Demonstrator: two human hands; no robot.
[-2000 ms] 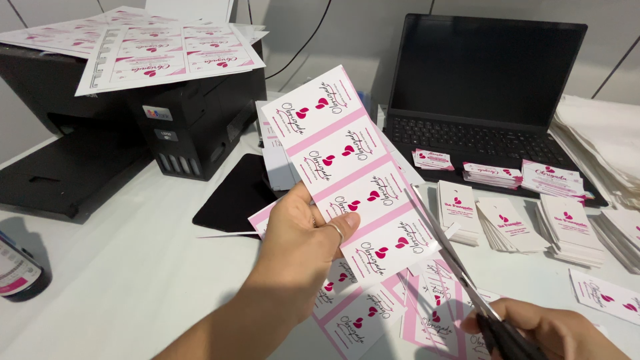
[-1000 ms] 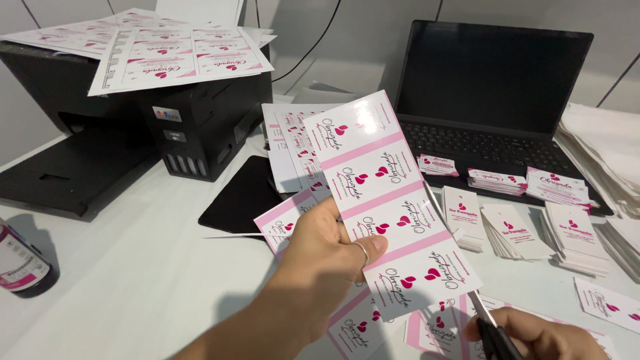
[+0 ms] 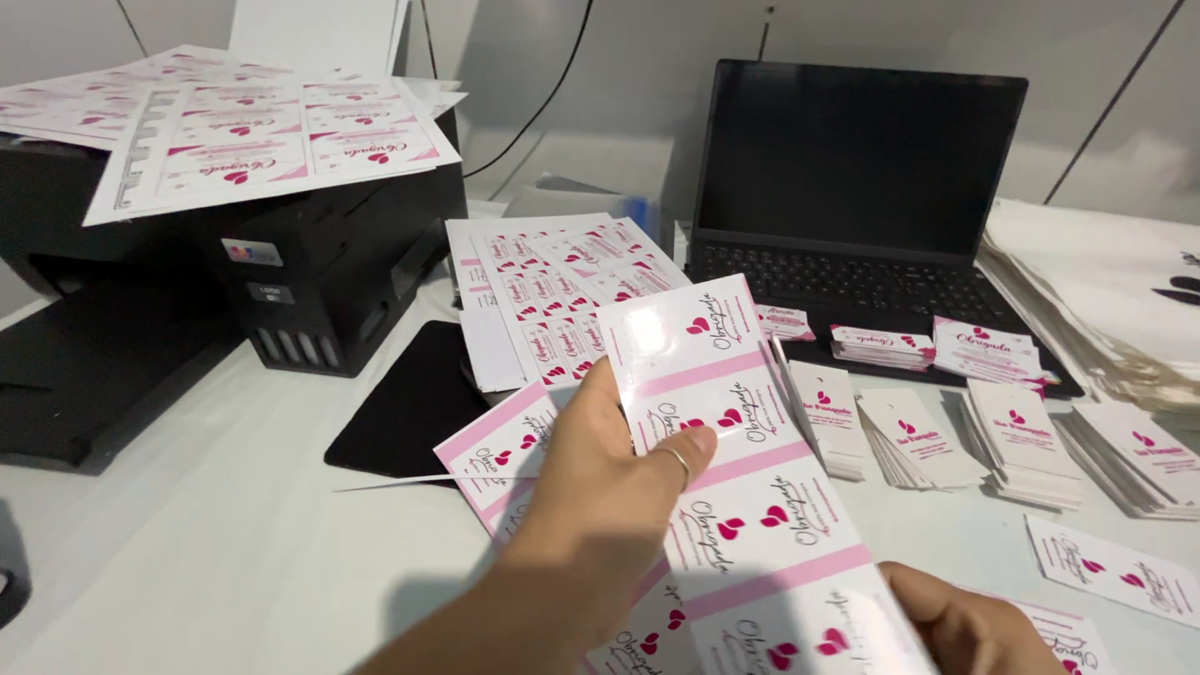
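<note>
My left hand [image 3: 619, 469], with a ring on one finger, grips a printed strip [image 3: 750, 506] of white card panels separated by pink bands, its thumb on top. At the lower right, my right hand [image 3: 966, 619] is curled beside the strip's right edge, partly hidden by it. The blade of a pair of scissors [image 3: 795, 408] shows along the upper right edge of the strip; the handles are hidden now, though earlier frames show them in the right hand. More pink-banded printed strips [image 3: 506, 455] lie on the table beneath and left of the held one.
Left stands a black printer [image 3: 309, 281] with printed sheets [image 3: 244, 141] on top. A black laptop [image 3: 858, 169] stands behind, with small card stacks [image 3: 881, 345] on its front edge. Stacks of white tags [image 3: 1022, 441] line the right. Printed sheets [image 3: 553, 291] and a black mat [image 3: 403, 403] lie mid-table.
The held strip has come lower and nearer in view, its top end now below the laptop's keyboard area. The scissors' blade now shows farther up the strip's right edge, and their handles have gone from sight.
</note>
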